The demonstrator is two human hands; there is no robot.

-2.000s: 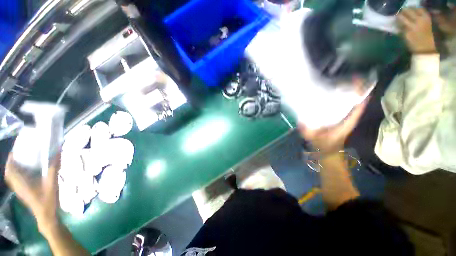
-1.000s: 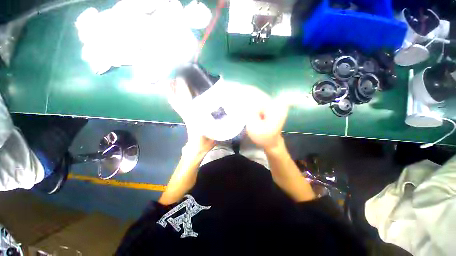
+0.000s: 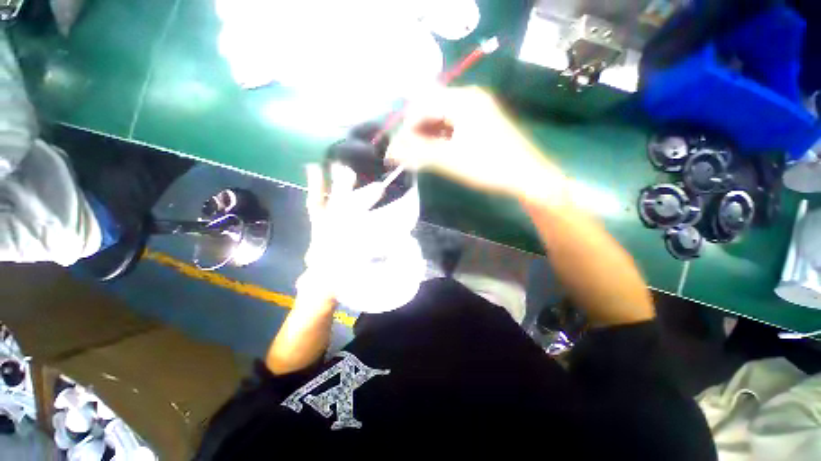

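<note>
A white housing point(image 3: 383, 261), strongly overexposed, is held upright in front of my chest at the bench edge. A dark round body point(image 3: 362, 155) shows at its top end. My left hand point(image 3: 329, 216) is around the left side of the housing and is partly lost in glare. My right hand point(image 3: 450, 135) is over the top of the housing, fingers closed at a thin white cable point(image 3: 389, 185). Red wire leads point(image 3: 464, 65) with a small pale end rise behind my right fingers. Whether my right fingers also hold the red leads is unclear.
Glaring white covers point(image 3: 329, 45) lie at the bench's back left. Several black round caps point(image 3: 707, 171) lie at right beside a blue bin point(image 3: 729, 85). The screw feeder point(image 3: 590, 45) stands behind. A metal-based stool point(image 3: 234, 230) is below left. Seated people show at both sides.
The view has shifted left. My right hand has moved from the housing's right side to its top. The housing now stands more upright, and the white cable shows at my right fingers.
</note>
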